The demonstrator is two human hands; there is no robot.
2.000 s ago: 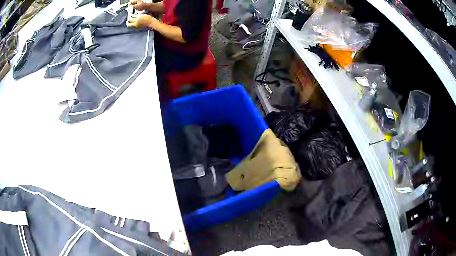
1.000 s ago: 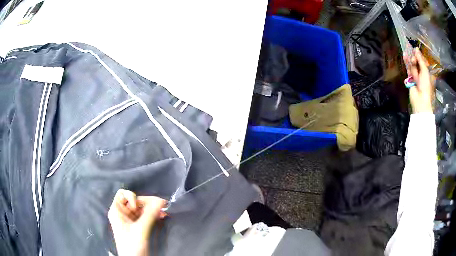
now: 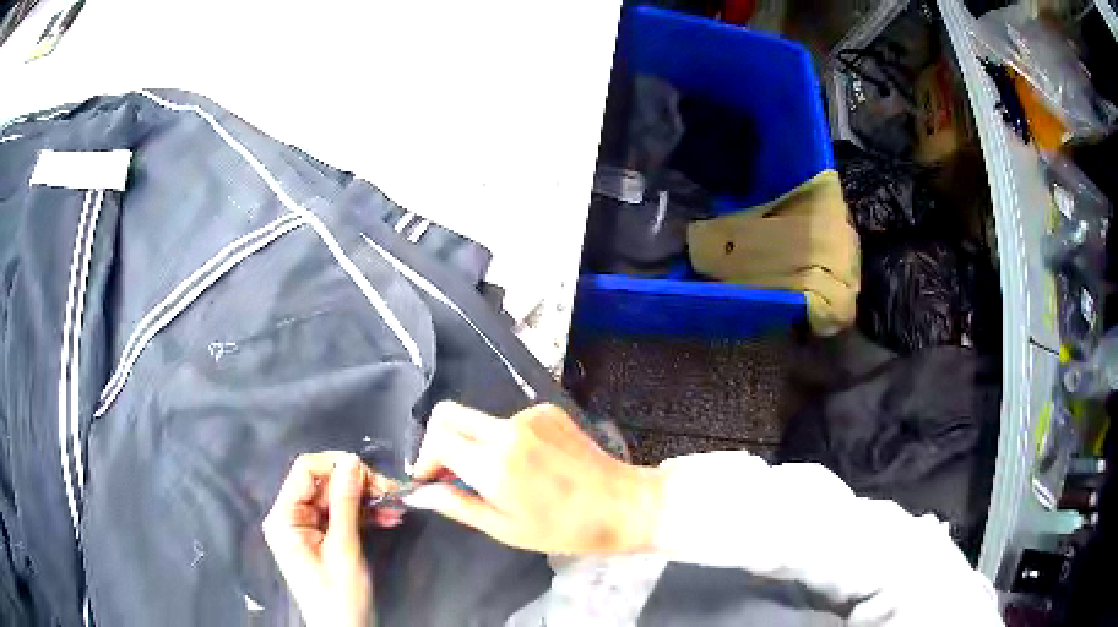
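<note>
The dark grey jacket lies spread on the white table, with white lines along its seams and a white patch at upper left. My left hand pinches the jacket's cloth edge at the lower centre. My right hand is just right of it, its fingertips closed close to the left fingertips. A small greyish thing shows between the fingertips; I cannot tell whether it is the needle or small snips. The thread cannot be made out now.
The white table ends at a straight right edge. Beyond it stand a blue bin with dark pieces and a tan garment, black plastic bags, dark cloth on the speckled floor, and a grey metal shelf.
My right hand has come down from the upper right, where it held the thread taut, to beside my left hand. The view first swung from the bin and another person to the jacket.
</note>
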